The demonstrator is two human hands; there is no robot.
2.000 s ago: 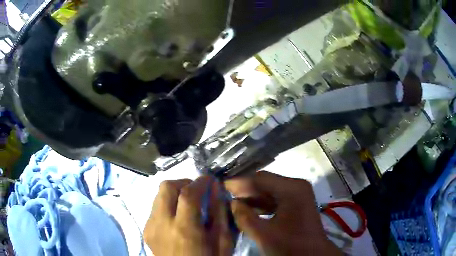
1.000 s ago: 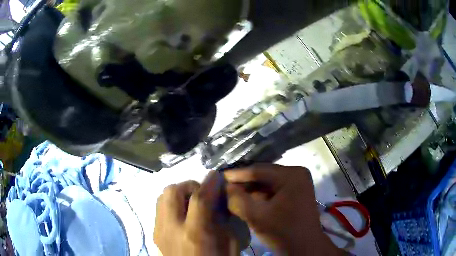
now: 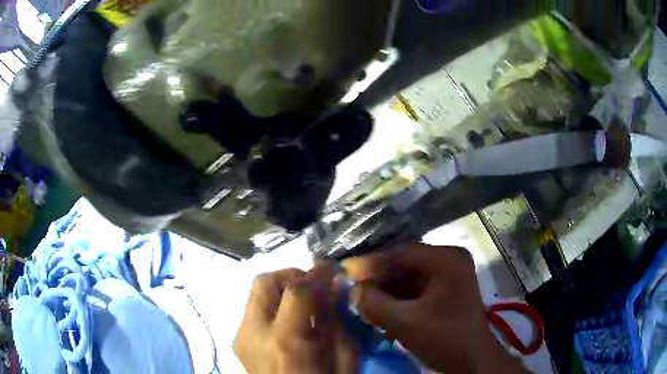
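My left hand (image 3: 296,318) and my right hand (image 3: 428,307) meet just below the needle area (image 3: 316,237) of the sewing machine. Both pinch a light-blue fabric article (image 3: 384,358) between their fingertips, with its edge close to the presser foot. Most of the article is hidden behind the fingers, and the picture is blurred there. The machine's large olive-grey head (image 3: 241,58) stands above. A pale binding tape (image 3: 526,155) runs along its lower arm to the needle area.
A pile of light-blue ovals and loops (image 3: 135,329) lies at left on the white tabletop (image 3: 212,281). Red-handled scissors (image 3: 541,329) lie right of my right hand. A blue basket (image 3: 603,343) with blue pieces stands at far right.
The machine and both hands now appear slightly further right in the picture. The fingers have shifted on the article, and more light-blue fabric shows below them. Both hands still hold it.
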